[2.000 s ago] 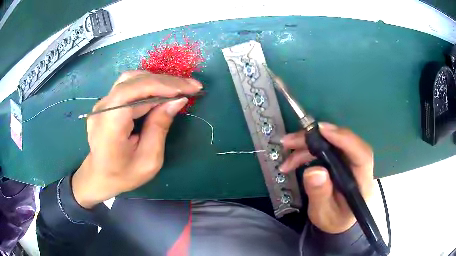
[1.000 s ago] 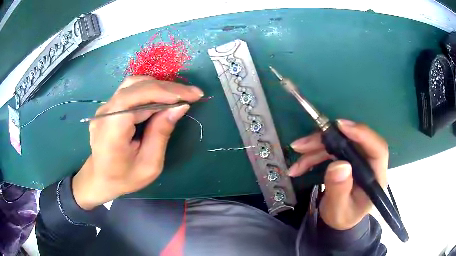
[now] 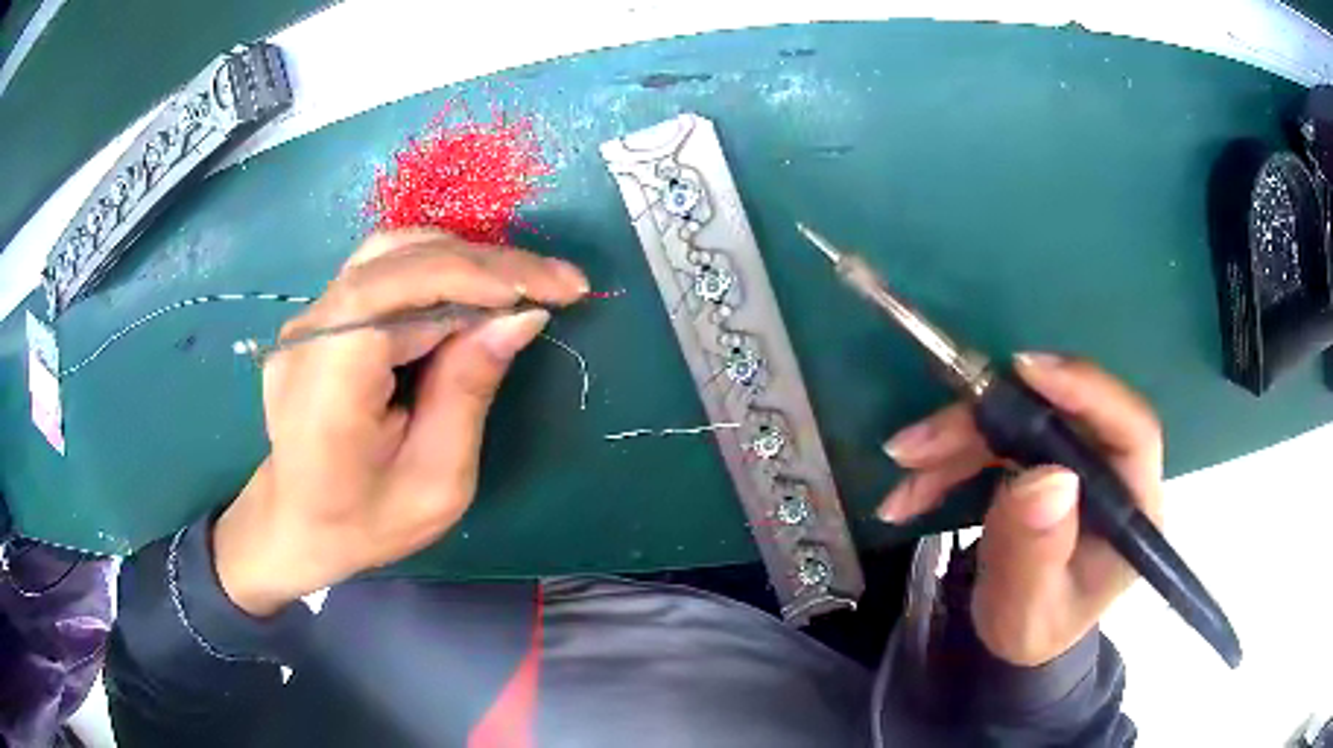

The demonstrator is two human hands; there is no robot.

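My left hand [image 3: 388, 402] holds the tweezers [image 3: 395, 320], with a short red wire [image 3: 604, 294] at their tip, left of the strip housing. My right hand [image 3: 1045, 504] holds the black soldering iron [image 3: 1111, 512] by its handle. Its bare metal tip points up and left, to the right of the housing and not touching it. The grey strip housing [image 3: 725, 316] lies slanted on the green mat with a row of round silvery parts. A loose pile of red wires [image 3: 461, 176] lies beyond my left hand.
Stacked strip housings [image 3: 168, 161] lie at upper left. A thin silvery strand [image 3: 183, 300] runs from a small white tag [image 3: 44, 383] under my left hand. A short pale strand [image 3: 670, 433] reaches the housing's left edge. A black rounded stand [image 3: 1281, 278] is at far right.
My right hand and the iron have moved right, away from the strip housing. The red wire now shows at the tweezer tip. The whole view has shifted slightly.
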